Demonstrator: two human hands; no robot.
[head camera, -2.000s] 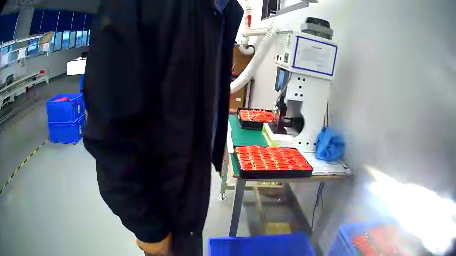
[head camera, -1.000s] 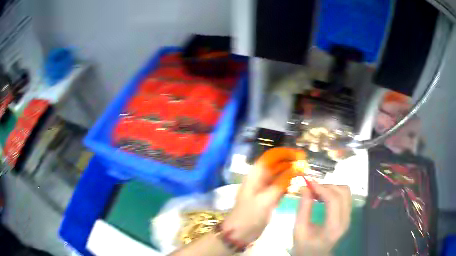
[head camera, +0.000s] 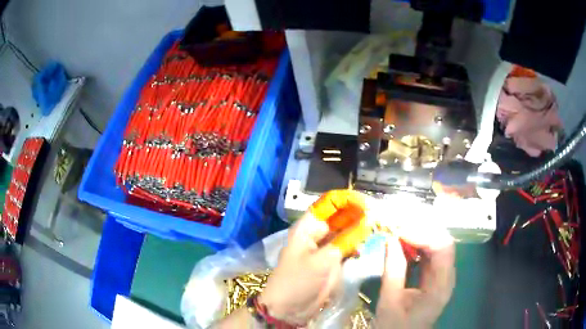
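Observation:
My left hand (head camera: 302, 276) is in front of the press with orange finger cots (head camera: 344, 222) on its curled fingers. Glare hides whether it holds anything. My right hand (head camera: 417, 283) is close to its right, fingers pinched on a red lead (head camera: 410, 250), mostly hidden by fingers and glare. An open clear plastic bag (head camera: 205, 279) with brass terminals (head camera: 246, 287) lies below and left of my left hand. The die fixture (head camera: 417, 122) of the press is beyond my hands. A black holding block (head camera: 331, 168) left of it carries two gold pieces.
A blue bin (head camera: 257, 167) with stacked red pieces stands left, a black container (head camera: 221, 45) on its far edge. A black tray (head camera: 527, 270) with scattered red leads is right. The gooseneck lamp (head camera: 540, 173) reaches in from the right. A pink cloth (head camera: 530, 112) lies behind the tray.
The view has turned from a standing person and another bench to this press. Since one second ago it is sharper and nearer the die; both hands stay close together before the press.

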